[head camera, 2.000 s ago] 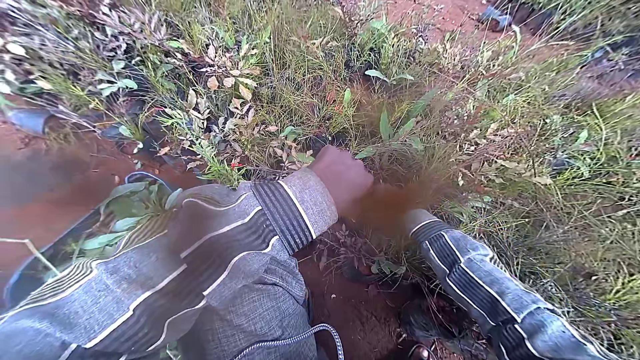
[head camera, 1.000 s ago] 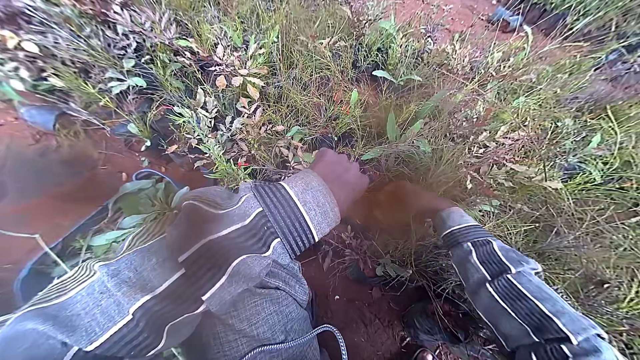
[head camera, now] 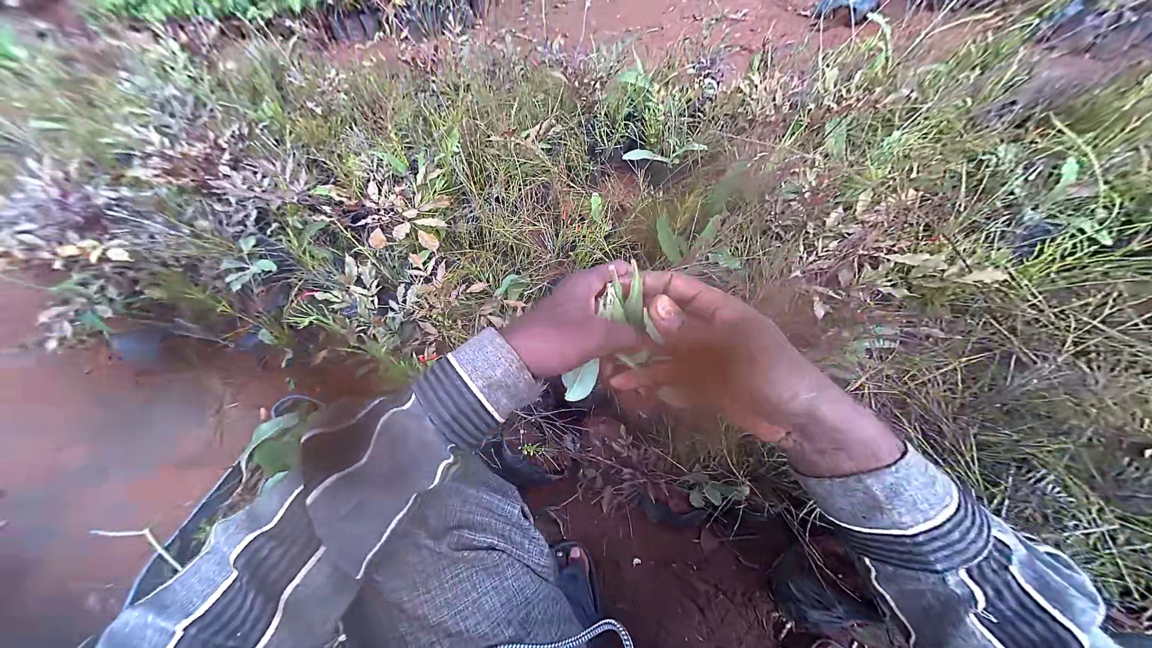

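Green leaves (head camera: 634, 301) stand up between my two hands at the middle of the head view. My left hand (head camera: 571, 324) is closed around them, and one broad leaf (head camera: 580, 380) hangs below its fingers. My right hand (head camera: 729, 346) meets it from the right, its fingers curled at the leaves; a brown blur covers part of the palm, so whether it grips them cannot be told. Beneath and beyond the hands grow grass and small leafy seedlings (head camera: 670, 238).
A dark basin (head camera: 193, 522) with leafy cuttings lies at my left, partly behind my sleeve. Reddish soil (head camera: 108, 450) spreads on the left. Low plants (head camera: 405, 216) fill the ground ahead. My sandalled foot (head camera: 576, 576) and dark plastic bags (head camera: 819, 585) are below.
The leaves now show between my hands; no leaves showed in them before. My right hand has come up out of the grass to my left hand. The view has shifted.
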